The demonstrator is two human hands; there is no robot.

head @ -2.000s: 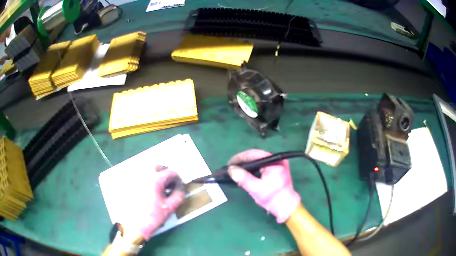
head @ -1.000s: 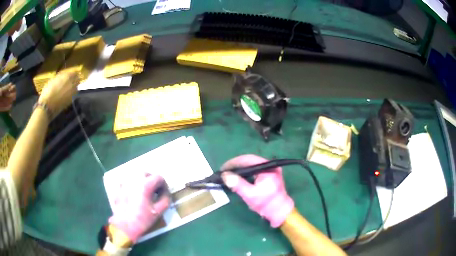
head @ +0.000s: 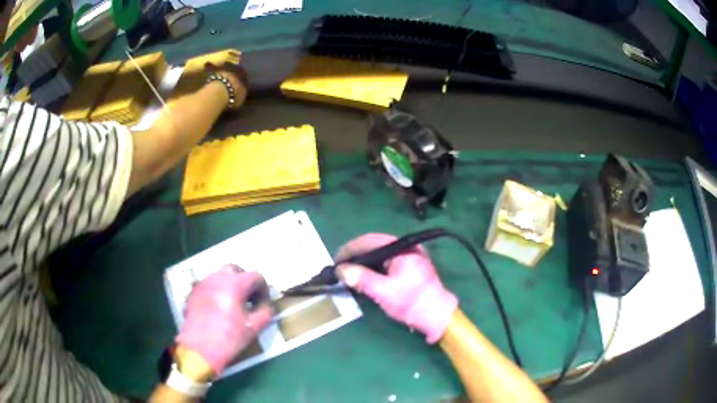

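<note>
The white fixture (head: 271,240) lies flat on the green mat, with brown-grey windows at its near side. My right hand (head: 405,287), in a pink glove, holds the black soldering iron (head: 377,256); its tip points left over the fixture. My left hand (head: 224,315), in a pink glove, is over the fixture's left part, with thumb and fingers bent close to the iron's tip. A small dark round thing shows at its fingers; I cannot tell what it is. No solder strand is clearly visible at the fingers.
Another person's arm (head: 169,130) in a striped sleeve reaches in from the left towards yellow panels. A yellow panel pile (head: 251,169) lies beyond the fixture. A black fan (head: 413,157), a cream box (head: 521,223) and a black station (head: 609,228) with a red light stand to the right.
The other person's arm has come further in from the left, towards the back panels, and the striped torso now shows. My left hand has moved left since the earliest frame; my right hand slightly left too.
</note>
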